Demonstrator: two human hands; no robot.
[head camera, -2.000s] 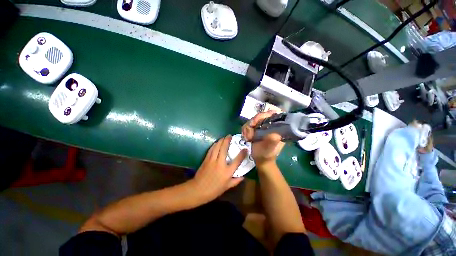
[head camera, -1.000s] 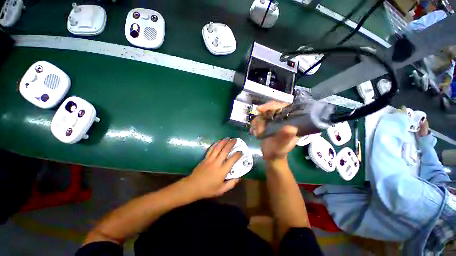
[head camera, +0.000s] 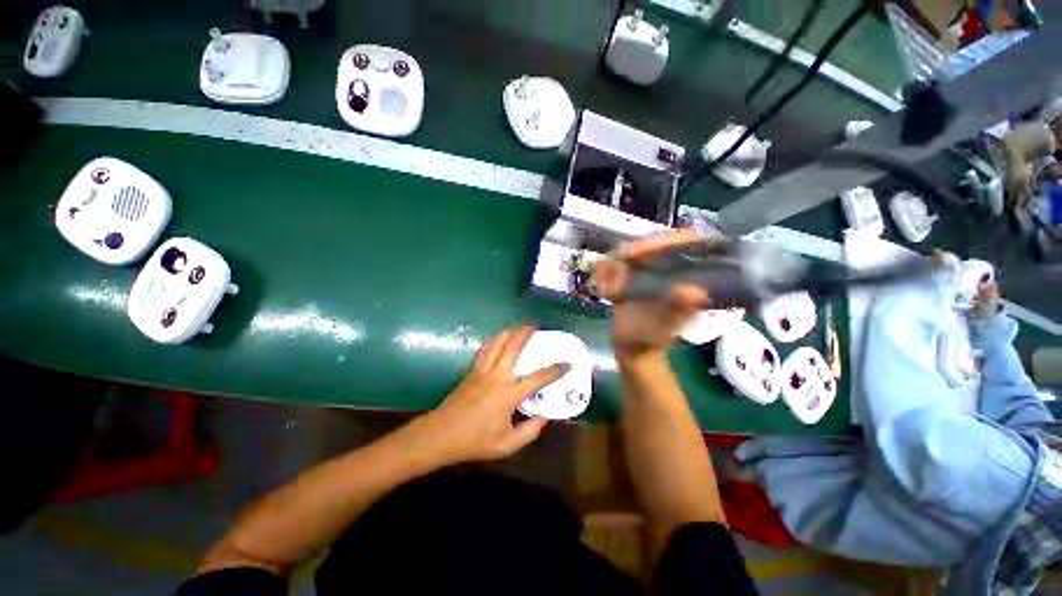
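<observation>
A white plastic housing (head camera: 561, 354) lies flat on the green bench near its front edge. My left hand (head camera: 489, 402) rests on its left side with a finger across it and holds it down. My right hand (head camera: 658, 305), blurred, grips the grey electric screwdriver (head camera: 710, 274), which lies roughly level above the bench, with its cable running right. The driver's tip is at the front ledge of the silver-white screw feeder (head camera: 629, 157); whether it touches a screw I cannot tell.
Two face-side units (head camera: 114, 211) lie on the bench at left. Several more (head camera: 748, 362) lie right of my right hand. Beyond the white strip (head camera: 291, 139), units stand on the far belt (head camera: 466, 70). A neighbouring person's blue sleeve (head camera: 920, 349) is at right.
The screwdriver and my right hand have moved away from the housing to the feeder's front. My left hand stays on the housing. Units on the far belt have shifted right.
</observation>
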